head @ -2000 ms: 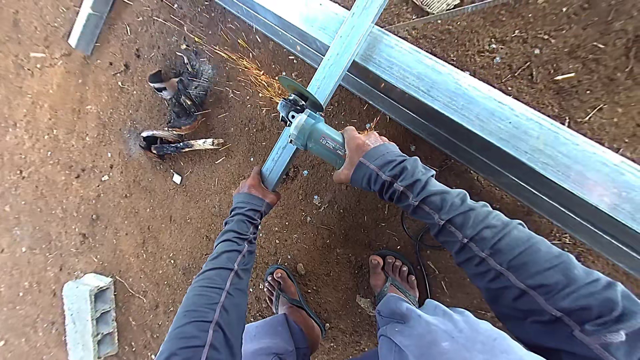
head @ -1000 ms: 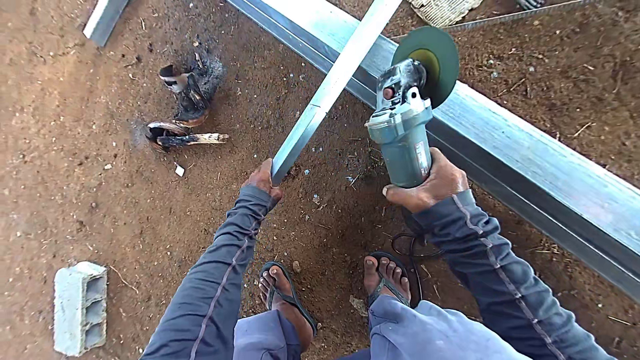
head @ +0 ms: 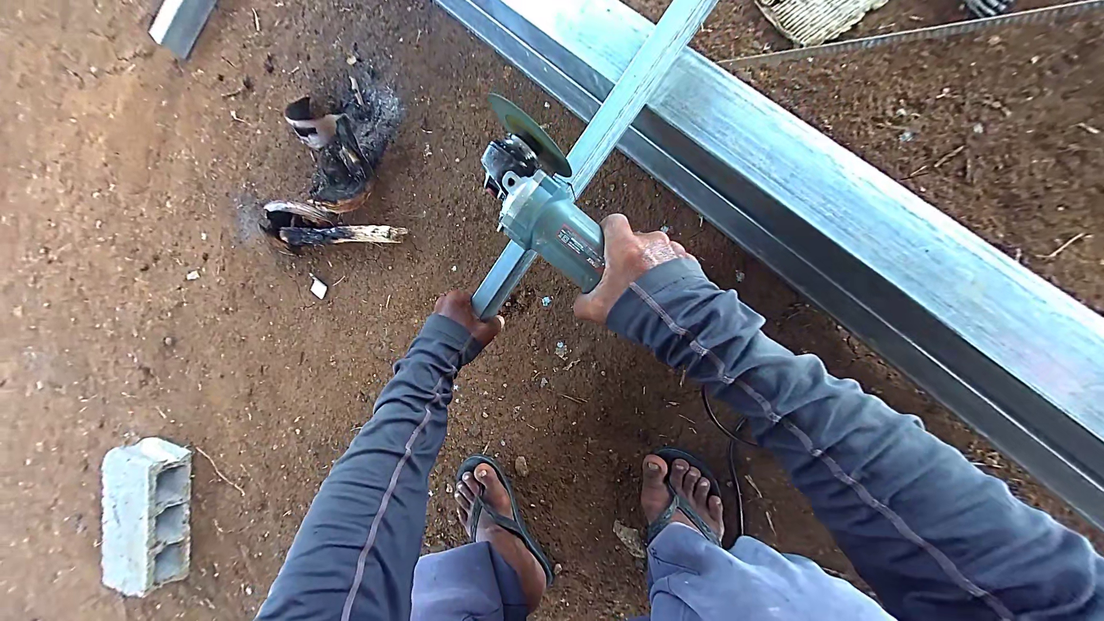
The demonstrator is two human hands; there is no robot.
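Observation:
My right hand (head: pixel 634 263) grips the teal body of an angle grinder (head: pixel 561 228). The grinder's green disc (head: pixel 528 134) stands tilted at the left edge of a narrow galvanized steel profile (head: pixel 634 90); whether they touch I cannot tell, and no sparks show. My left hand (head: pixel 468 316) holds the near end of that profile, which slants up to the right across a wide steel beam. The grinder's body hides part of the profile.
The wide steel beam (head: pixel 828 207) runs diagonally on the dirt. Charred wood (head: pixel 341 234) with ash lies left, a concrete block (head: pixel 145 517) lower left, and a metal offcut (head: pixel 183 24) upper left. A black cord (head: pixel 735 483) passes beside my sandaled right foot.
Two seconds ago sparks flew from the disc at the profile. One second ago the grinder was raised to the right, clear of it; now my right hand has brought it back left over the profile.

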